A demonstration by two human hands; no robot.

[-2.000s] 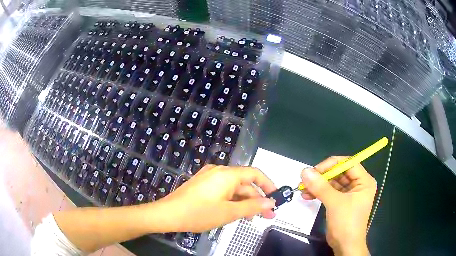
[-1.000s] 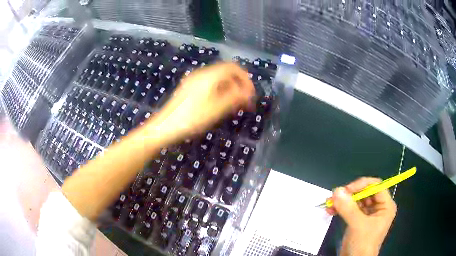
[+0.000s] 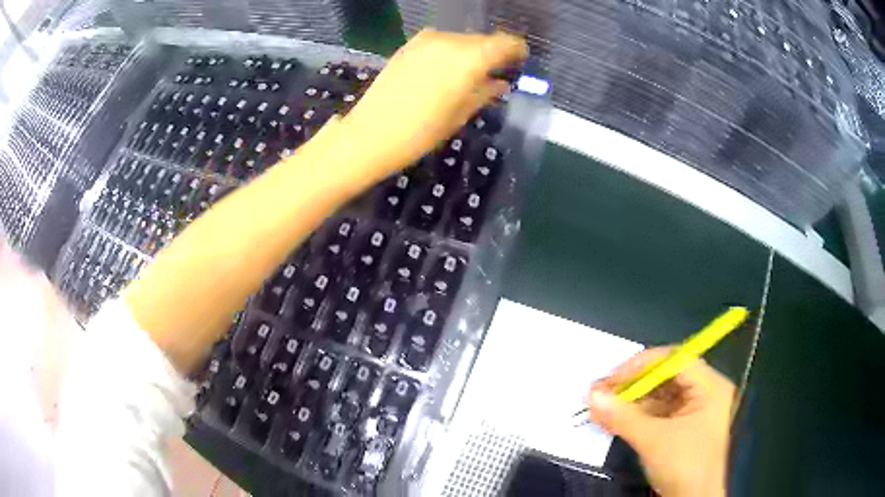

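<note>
My left hand [image 3: 451, 82] is over the far right corner of the clear blister tray [image 3: 514, 146], its fingertips pinched on a small dark piece that looks like a black housing [image 3: 507, 74]. Rows of black housings with pale square marks fill the tray pockets. My right hand [image 3: 670, 408] holds the yellow pointed tool [image 3: 691, 354] like a pen. Its fine tip points down over the white paper [image 3: 543, 369]. The grid label sheet [image 3: 480, 464] lies at the paper's near edge. No piece is visible on the tip.
A black flat object [image 3: 536, 476] lies on the sheet at the bottom edge. Tall stacks of clear trays [image 3: 679, 107] stand behind a pale rail [image 3: 670, 180]. The dark green bench [image 3: 602, 243] extends right, with a thin cord [image 3: 760, 320] across it. Another tray is at far left.
My left hand has moved from beside the tool, up across the tray to its far right corner. My right hand keeps the yellow tool over the paper, now away from any housing.
</note>
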